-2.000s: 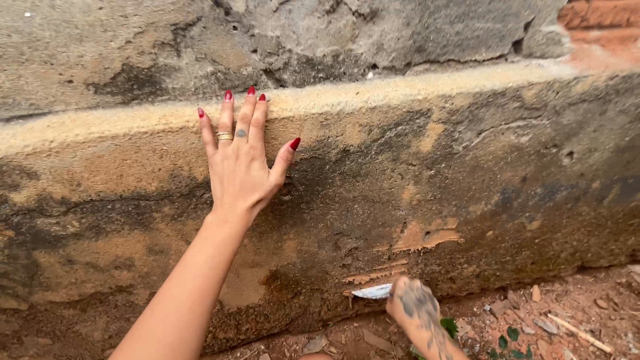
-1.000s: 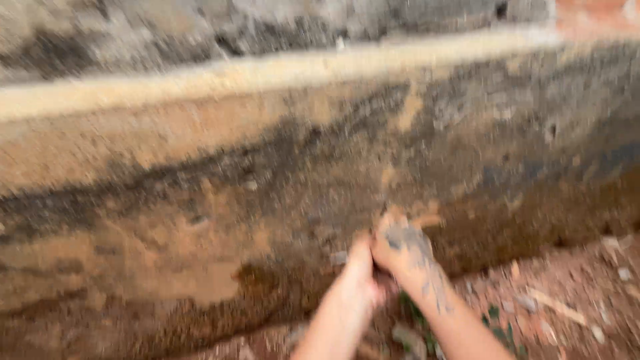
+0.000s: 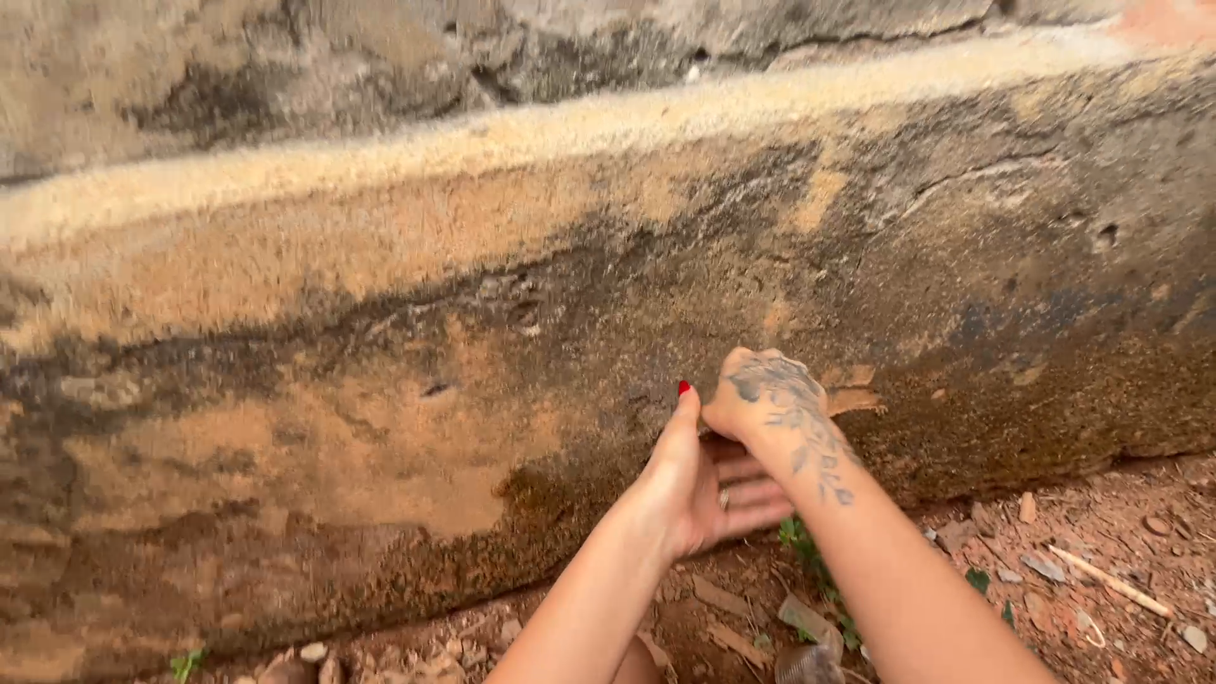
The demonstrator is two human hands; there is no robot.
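The stained plaster wall (image 3: 399, 408) fills most of the view, with a pale ledge (image 3: 532, 133) across it. My left hand (image 3: 703, 484) is palm up with its fingers apart, just below my right hand and close to the wall. No object shows in its palm. My tattooed right hand (image 3: 769, 394) is bent into a fist against or very near the wall, its back toward me. Its fingers and anything inside them are hidden. A scraped patch (image 3: 855, 399) of lighter plaster lies just right of it. The blade is out of sight.
Reddish soil (image 3: 1130, 532) with stone chips runs along the wall's foot. A thin stick (image 3: 1111, 579) lies at the right. A clear plastic container (image 3: 807, 660) and small green plants (image 3: 803, 546) are below my hands. Another sprig (image 3: 187, 663) grows at the lower left.
My left hand has left the ledge and come down beneath my right hand. My right hand has moved up the wall from its lower edge. The light-coloured blade seen earlier no longer shows.
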